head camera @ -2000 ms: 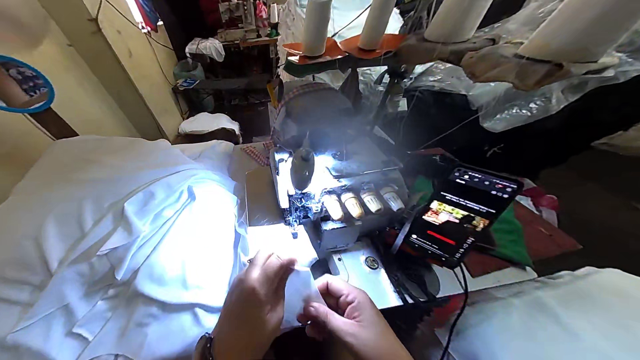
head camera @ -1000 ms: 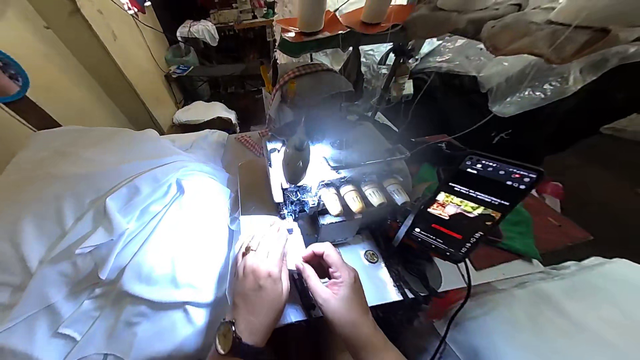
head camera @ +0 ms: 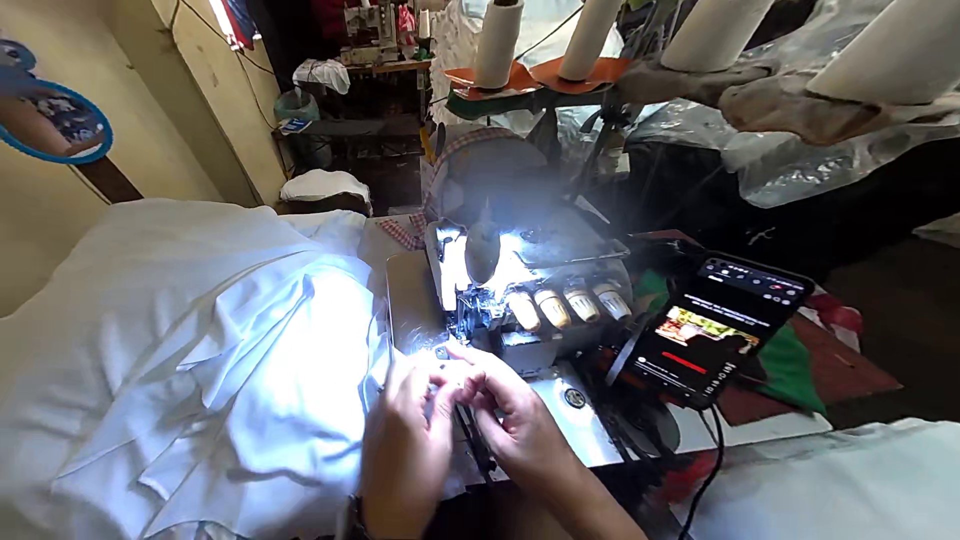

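My left hand [head camera: 411, 431] and my right hand [head camera: 514, 412] meet just in front of the needle area of an overlock sewing machine [head camera: 559, 277]. Their fingertips touch around a small bit of white fabric, washed out by the lamp's glare. Both hands have bent fingers; how firmly each one grips is hard to see. A large heap of white fabric [head camera: 292, 375] lies left of the machine, close beside my left hand. Four tension dials [head camera: 553, 307] line the machine's front.
A smartphone [head camera: 712, 330] with a cable stands at the right of the machine. Thread cones [head camera: 499, 45] sit on a rack above. More white fabric [head camera: 847, 480] lies at the lower right. A blue-rimmed mirror [head camera: 60, 124] is at the upper left, a cloth-topped stool [head camera: 326, 187] behind.
Two seconds ago a flat white fabric piece lay between my hands at the needle area. My hands have since come together, fingertips touching close to the machine.
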